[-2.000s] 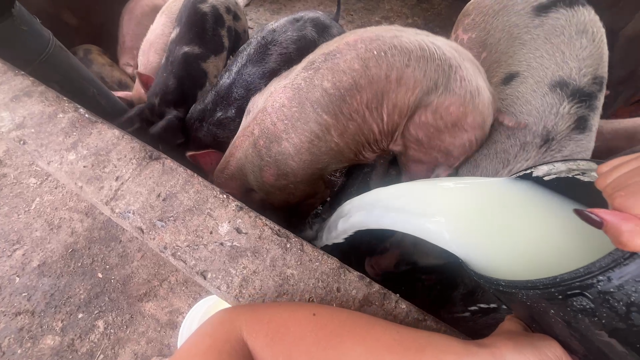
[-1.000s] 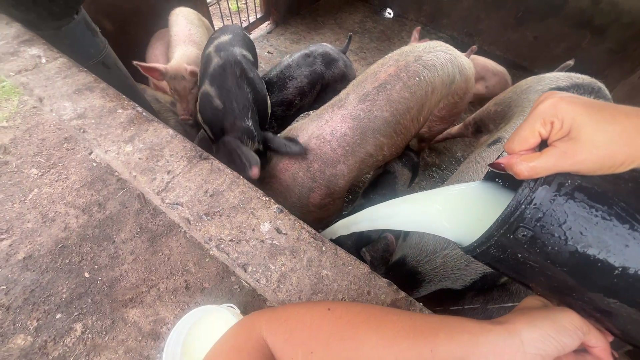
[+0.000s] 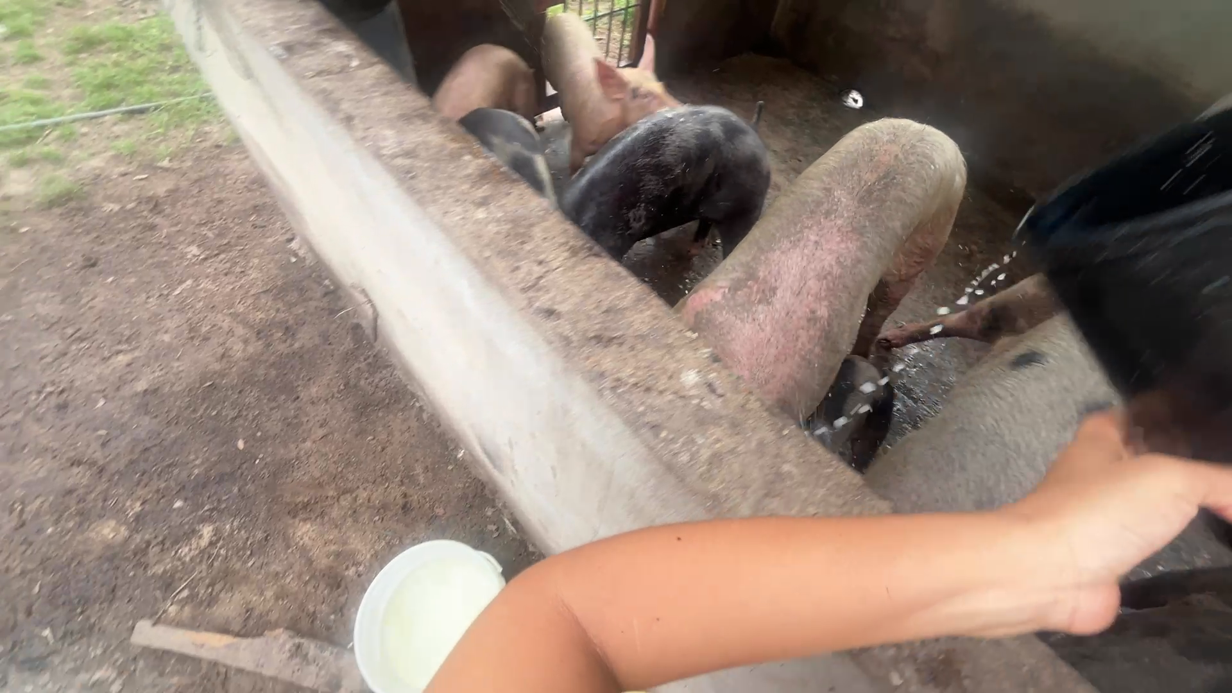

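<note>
My left hand [image 3: 1136, 525] reaches in from the bottom, at the lower edge of a black bucket [image 3: 1155, 289] that is tilted and blurred at the right edge; its fingers are partly cut off by the frame. My right hand is out of the picture. From the bucket's rim a thin broken string of white drops [image 3: 900, 366] falls inside the pen. Beneath it a large pinkish pig [image 3: 818, 260] has its head hidden behind the wall's top. A pale spotted pig [image 3: 1001, 414] stands below the bucket, and a dark pig [image 3: 674, 178] is farther left.
A concrete pen wall [image 3: 539, 289] runs diagonally between me and the pigs. Outside it, a white bucket [image 3: 371, 626] of whitish liquid stands on the dirt beside a wooden board [image 3: 241, 654]. More pigs and a barred gate [image 3: 611, 29] are at the back.
The thick white stream has thinned to scattered drops. The black bucket has moved up and right, and my right hand has left the view. The view has swung left, showing more wall and ground.
</note>
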